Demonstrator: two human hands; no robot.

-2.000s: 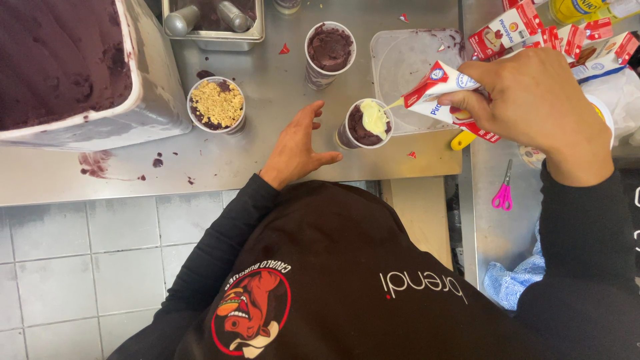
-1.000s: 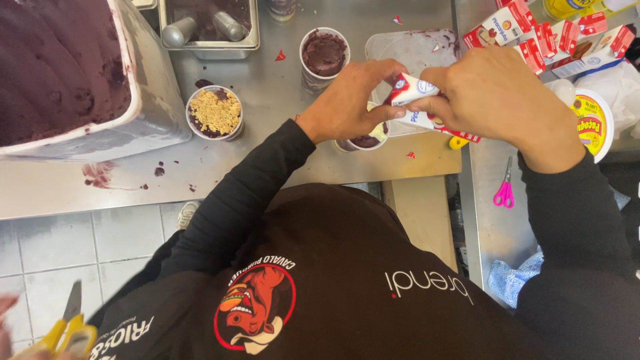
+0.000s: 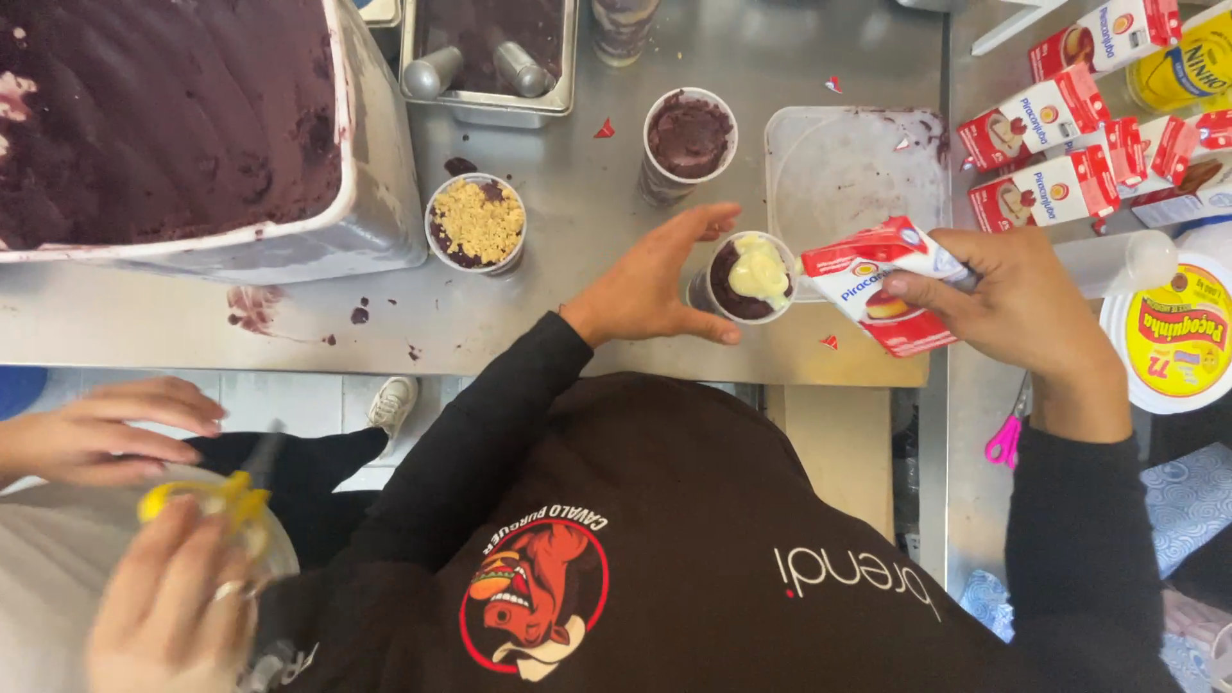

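My right hand [image 3: 1001,298] grips a red and white Piracanjuba carton [image 3: 881,289], tilted with its corner near the rim of a plastic cup [image 3: 707,294]. In that cup a cream-coloured topping [image 3: 758,272] lies on a dark purple filling. Just left of the cup, my left hand [image 3: 654,284] is spread, thumb and fingers apart, holding nothing. Behind it stands a second cup [image 3: 689,140] filled with the purple mass. Further left is a cup topped with crumbled tan bits [image 3: 476,221].
A large tub of purple mass [image 3: 380,183] and a metal pan [image 3: 568,67] stand left. A plastic lid [image 3: 818,125], several cartons [image 3: 1049,115], a Paçoquinha tub [image 3: 1116,327] and pink scissors [image 3: 1004,441] lie right. Another person's hands [image 3: 164,587] with yellow-handled scissors [image 3: 241,500] are at lower left.
My left hand came to the carton one second ago and is now back left of the cup, off the carton. The other person's hands and scissors have come further into view at lower left.
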